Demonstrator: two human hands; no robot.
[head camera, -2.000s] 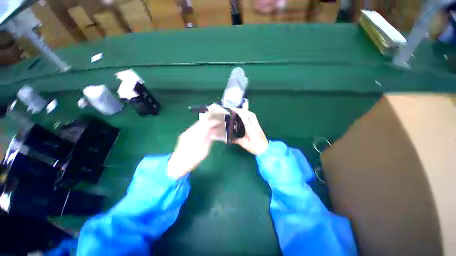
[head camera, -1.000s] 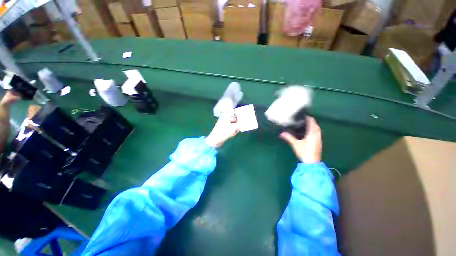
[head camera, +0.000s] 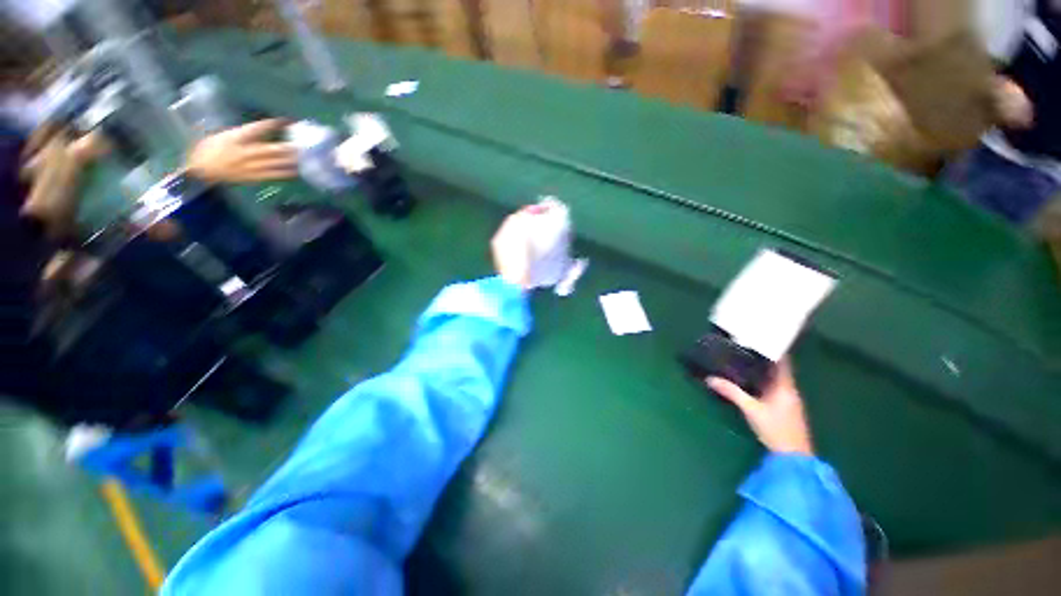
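Note:
My right hand (head camera: 768, 408) holds an open black retail box (head camera: 733, 363) at the right; its white flap or paper (head camera: 773, 303) stands up from it. My left hand (head camera: 518, 247) is closed around a whitish protective bag (head camera: 549, 242) near the centre. A small white end hangs beside the bag (head camera: 570, 277). A small white card (head camera: 626, 312) lies flat on the green surface between my hands. What is inside the box is hidden.
Black boxes (head camera: 308, 274) are stacked at left. Another person's hand (head camera: 247, 153) reaches to a whitish bag (head camera: 320, 154) beside an open box (head camera: 384, 181). A blue stool (head camera: 163, 466) is lower left; a brown carton edge (head camera: 989, 573) is lower right.
The view has turned right. The card, earlier at my left hand, now lies loose on the surface. My left hand has taken hold of the bag. Another person's hand has reached in at left.

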